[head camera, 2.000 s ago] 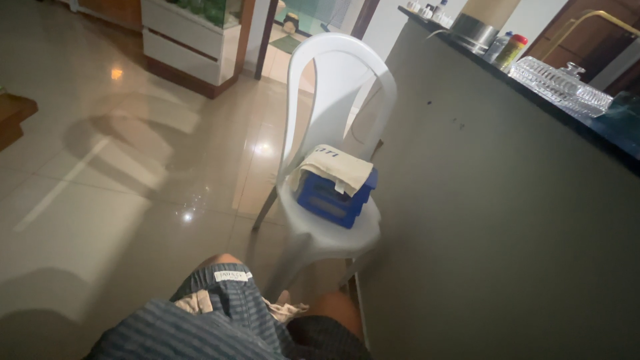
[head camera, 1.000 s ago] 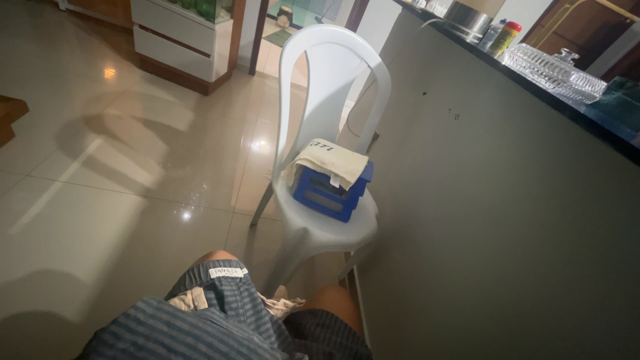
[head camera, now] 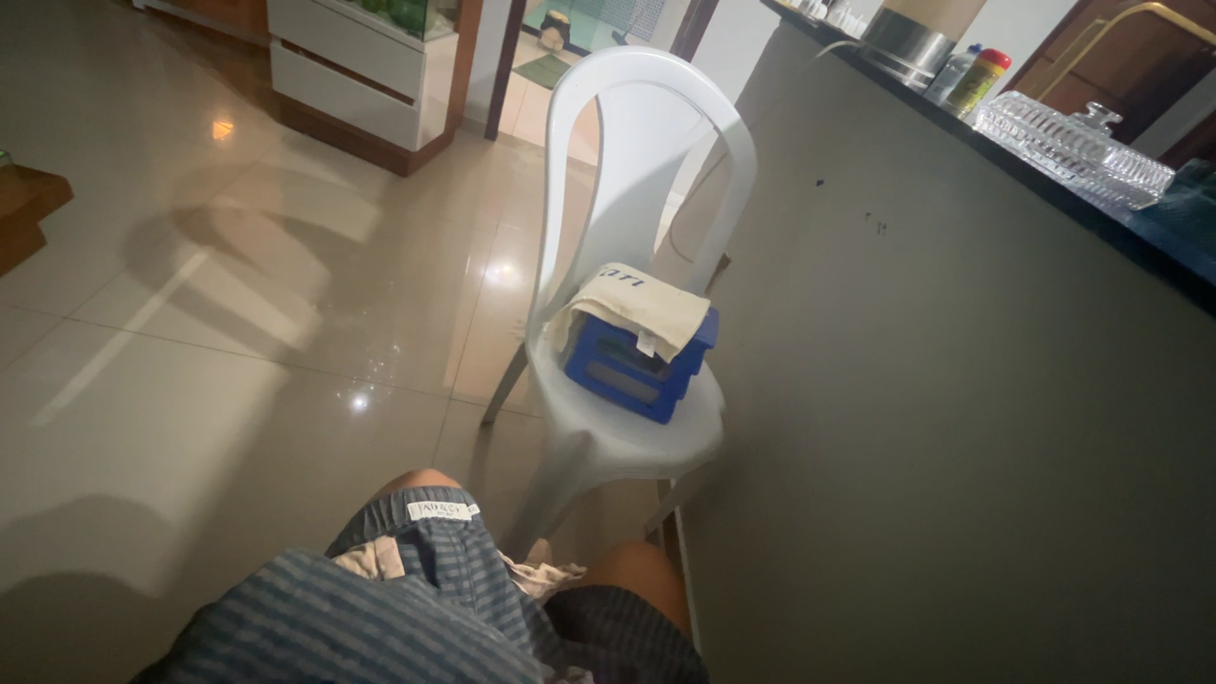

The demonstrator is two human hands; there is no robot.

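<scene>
Neither my left hand nor my right hand shows in the head view. A striped blue-grey garment (head camera: 351,617) with an elastic waistband and a white label (head camera: 442,511) lies over my lap, one bare knee showing beyond it. Some light beige cloth (head camera: 541,575) shows beside it, between my legs. In front of me stands a white plastic chair (head camera: 632,446). On its seat rests a blue plastic basket (head camera: 622,380), with a folded cream cloth (head camera: 641,309) bearing dark lettering draped over its top.
A grey half wall (head camera: 912,408) with a dark countertop (head camera: 1054,195) runs along the right. On it stand a clear lidded dish (head camera: 1073,147), a red-capped jar (head camera: 978,84) and a metal-based container (head camera: 907,47). A white drawer cabinet (head camera: 361,81) stands beyond the glossy tiled floor (head camera: 380,285).
</scene>
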